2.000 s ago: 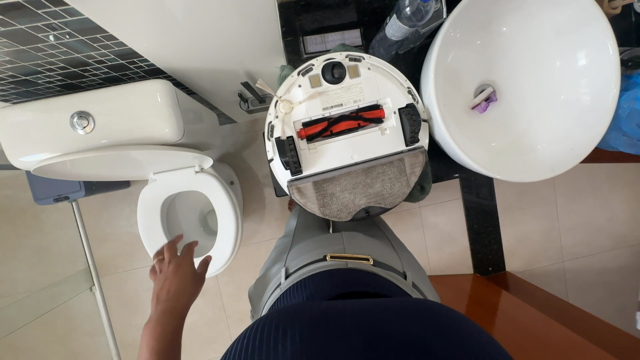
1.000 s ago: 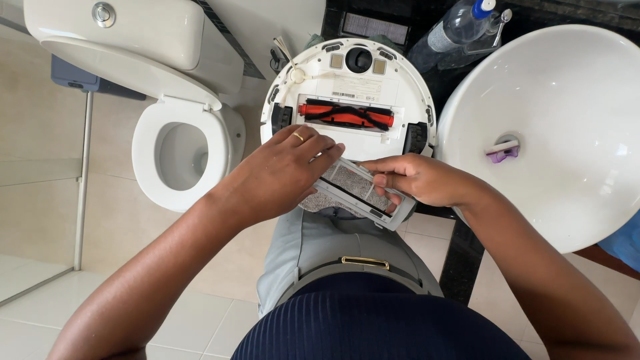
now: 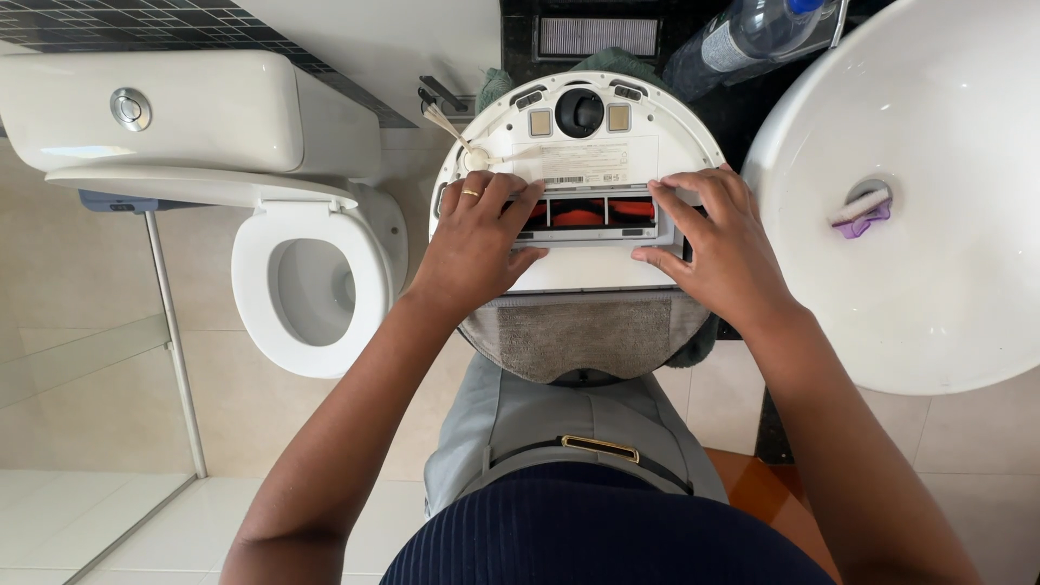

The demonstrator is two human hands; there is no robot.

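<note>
A white robot vacuum cleaner (image 3: pixel 593 268) lies upside down on a green cloth (image 3: pixel 619 62), its underside facing me. Over its red and black brush roller (image 3: pixel 578 213) sits a framed brush cover (image 3: pixel 585 236). My left hand (image 3: pixel 481 236) touches the cover's left end with the fingers at the upper edge and the thumb near the lower one. At the right end, my right hand (image 3: pixel 719 244) has its fingers and thumb spread around the cover. A grey mop pad (image 3: pixel 585 333) is on the side nearest my body, and a side brush (image 3: pixel 476 158) stands beyond my left fingers.
A white basin (image 3: pixel 934 325) holding a purple and white brush (image 3: pixel 865 213) is at the right. Behind the robot are a plastic bottle (image 3: pixel 735 45) with a blue cap and a pleated filter (image 3: pixel 599 37) on the dark counter. The toilet (image 3: pixel 313 357) stands at the left.
The framed cover, held between both hands above the mop pad a second ago, now lies over the brush roller. Two seconds ago, my left hand was near the toilet and the roller was uncovered.
</note>
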